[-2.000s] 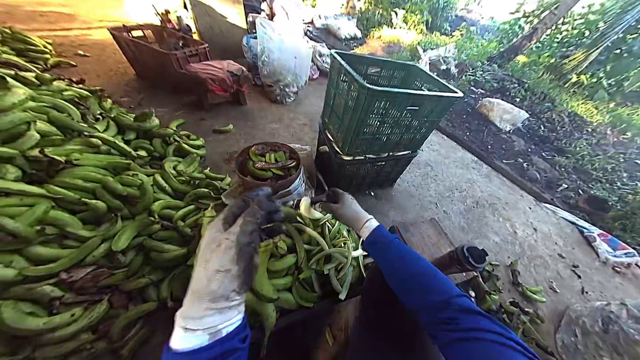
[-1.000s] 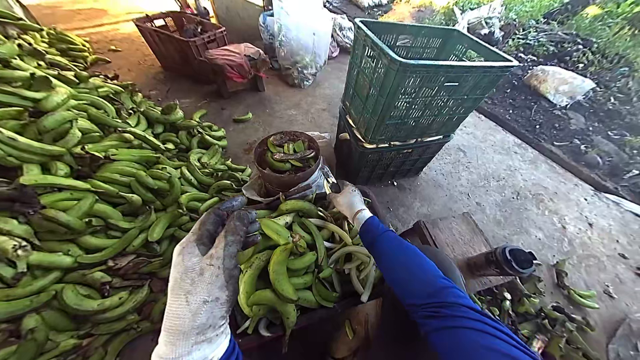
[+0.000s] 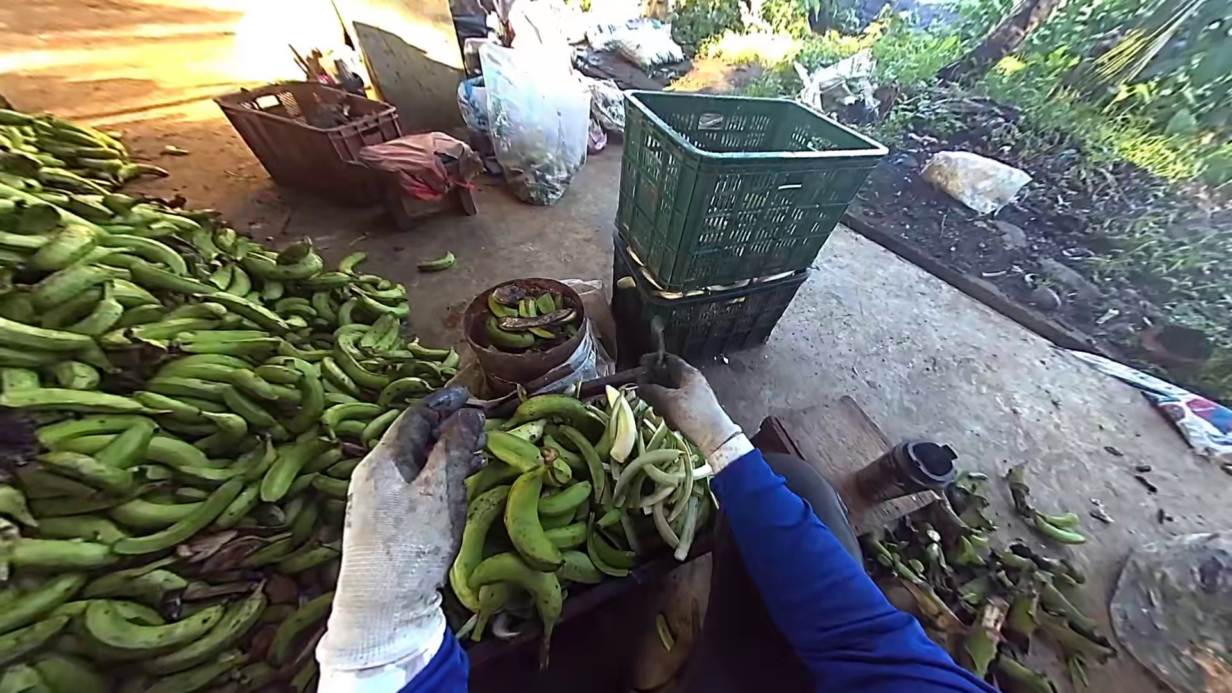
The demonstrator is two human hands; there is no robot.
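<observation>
My left hand, in a pale knitted glove with dark-stained fingers, is raised at the left edge of a heap of green plantains. Its thumb and fingers are apart, and nothing shows clearly between them. My right hand, gloved too, is closed around a small dark tool above the far right side of the heap; the tool's shape is blurred. Just below that hand a pale, peeled-looking piece stands out among light green curved peels. A dark bar or edge runs between the two hands.
A rusty round container with plantain pieces stands beyond the heap. Behind it, right, are stacked green crates. A large plantain pile fills the left. A dark cylinder lies on a board at right, near scraps. A brown crate stands farther back.
My hands are farther apart than two seconds ago, when a pale piece showed between them. The left hand's fingers are more curled than a second ago.
</observation>
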